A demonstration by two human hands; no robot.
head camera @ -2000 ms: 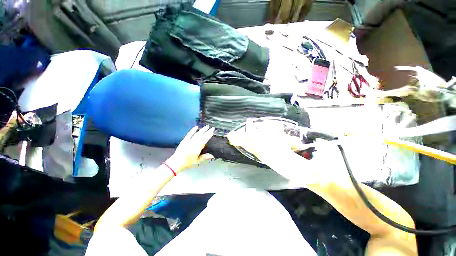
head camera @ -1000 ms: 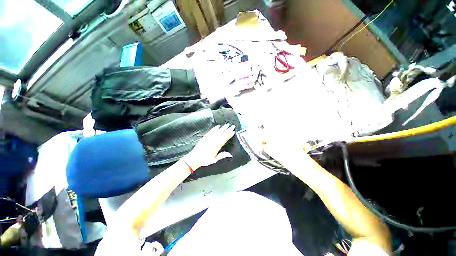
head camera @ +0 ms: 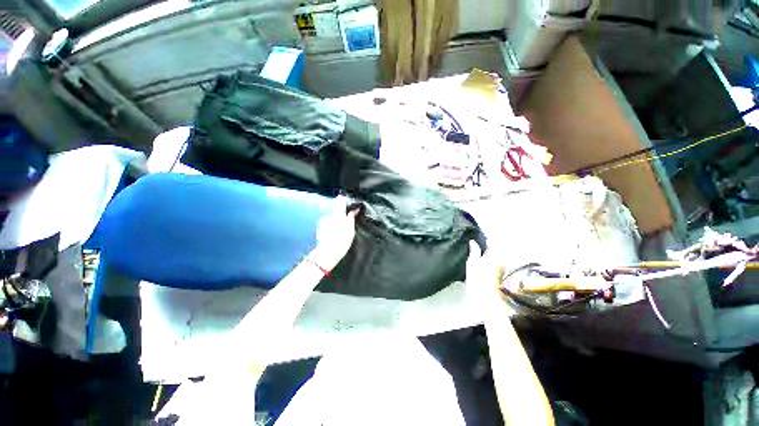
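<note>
A dark garment (head camera: 399, 250) is pulled over the right part of the blue padded form (head camera: 216, 229), its cloth loose and wrinkled. My left hand (head camera: 337, 233) grips the garment's edge where it meets the bare blue form. My right hand (head camera: 480, 270) is at the garment's right end, overexposed, its fingers against the cloth; its grip is hard to make out. The steam iron (head camera: 553, 287) stands on the pad at the right end of the table, out of my hands.
A dark garment pile (head camera: 266, 129) lies behind the form. Red-handled scissors (head camera: 514, 164) and small tools lie on the white table (head camera: 225, 329) at the back right. A yellow hose and pale strips (head camera: 703, 265) run off right. A brown board (head camera: 587, 125) stands beyond.
The iron has left my right hand and stands at the right. My right hand has moved to the garment's end. My left hand has gone from lying flat to gripping the edge. The view has turned.
</note>
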